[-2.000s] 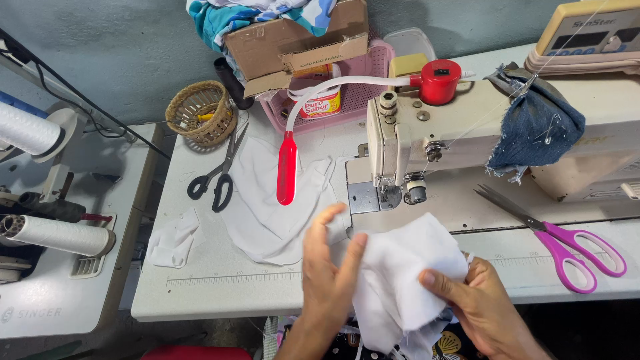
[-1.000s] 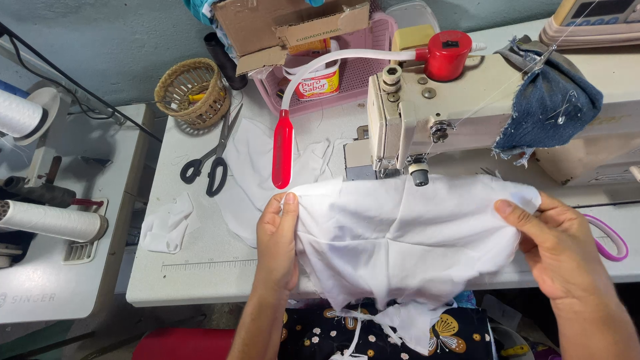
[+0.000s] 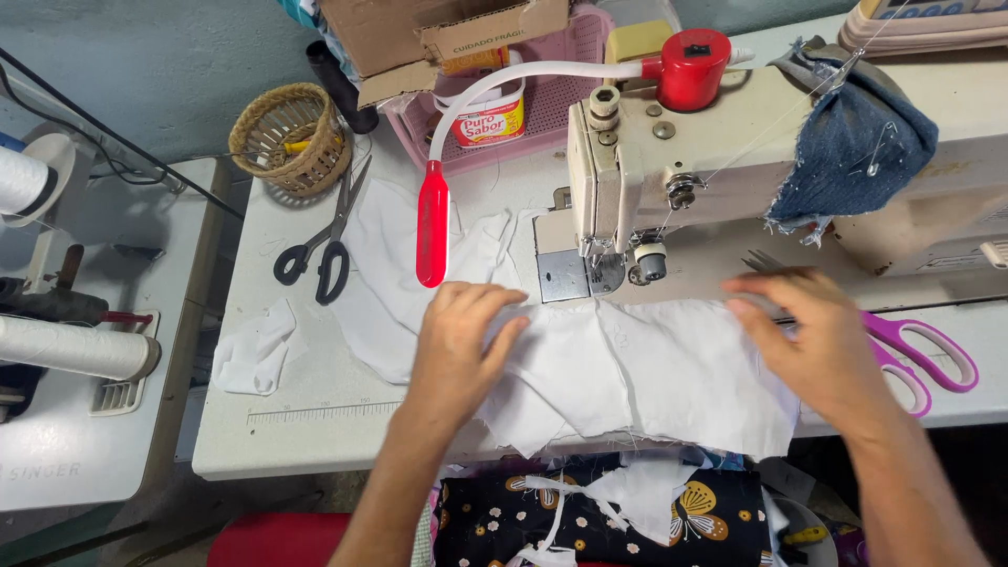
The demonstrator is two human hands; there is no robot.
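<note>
A piece of white fabric (image 3: 677, 370) lies over the front edge of the sewing table, its upper edge just below the needle plate (image 3: 565, 276) of a cream sewing machine (image 3: 709, 150). At its upper left corner is my left hand (image 3: 465, 346), thumb and fingers apart. My right hand (image 3: 795, 339) is over the upper right corner, slightly blurred; whether it pinches the cloth cannot be told. Purple-handled scissors (image 3: 929, 346) lie partly behind my right hand. More white fabric (image 3: 386, 276) lies left of the machine, under a red-tipped flexible lamp (image 3: 433, 228).
Black-handled scissors (image 3: 335, 236) and a small white scrap (image 3: 256, 350) lie at the left, near a wicker basket (image 3: 291, 142). A pink plastic basket (image 3: 551, 102) stands behind. Denim (image 3: 858, 142) hangs over the machine arm. Butterfly-patterned dark fabric (image 3: 598, 512) is below the table edge.
The white fabric, held up and spread between both hands a second ago, now lies lower on the table edge. My left hand's fingers have parted from its corner. Two seconds ago the cloth was bunched.
</note>
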